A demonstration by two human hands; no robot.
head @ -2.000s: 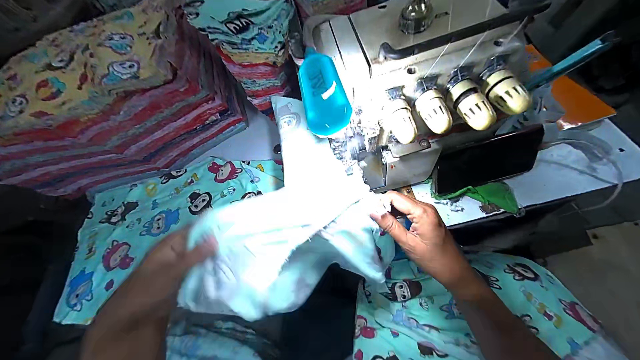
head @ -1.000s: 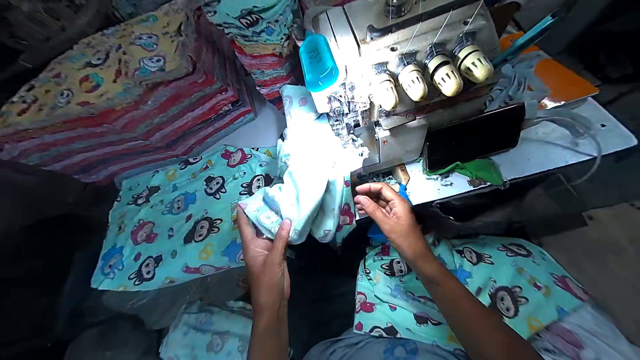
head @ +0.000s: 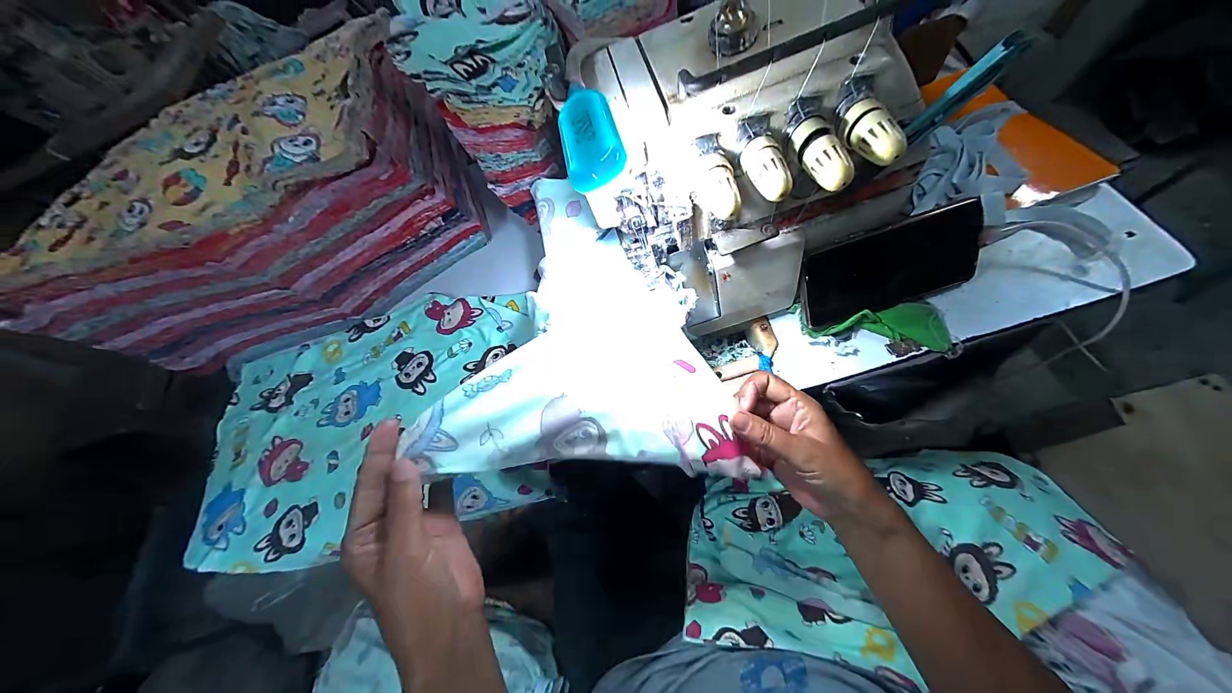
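A light printed fabric piece [head: 577, 414] stretches from the needle area of an overlock sewing machine [head: 674, 106] down toward me, washed out by the lamp near the machine. My left hand [head: 404, 529] pinches its lower left corner between thumb and fingers. At its right edge, my right hand [head: 794, 438] grips the cloth between thumb and forefinger. A mint printed panel [head: 346, 414] lies on the left under and beside the piece. Another mint printed panel [head: 866, 568] is spread over my lap, below my right forearm.
Tall stacks of folded fabric [head: 279, 241] stand left of the machine. A turquoise plastic container [head: 591, 141] is fixed on its front. To the right are a black phone [head: 893, 262], a green cloth [head: 905, 325], a clear tube [head: 1116, 279] and an orange sheet [head: 1054, 149].
The cloth, bunched a second ago, is now spread flat between my hands. My right hand, free of it then, now holds its right edge.
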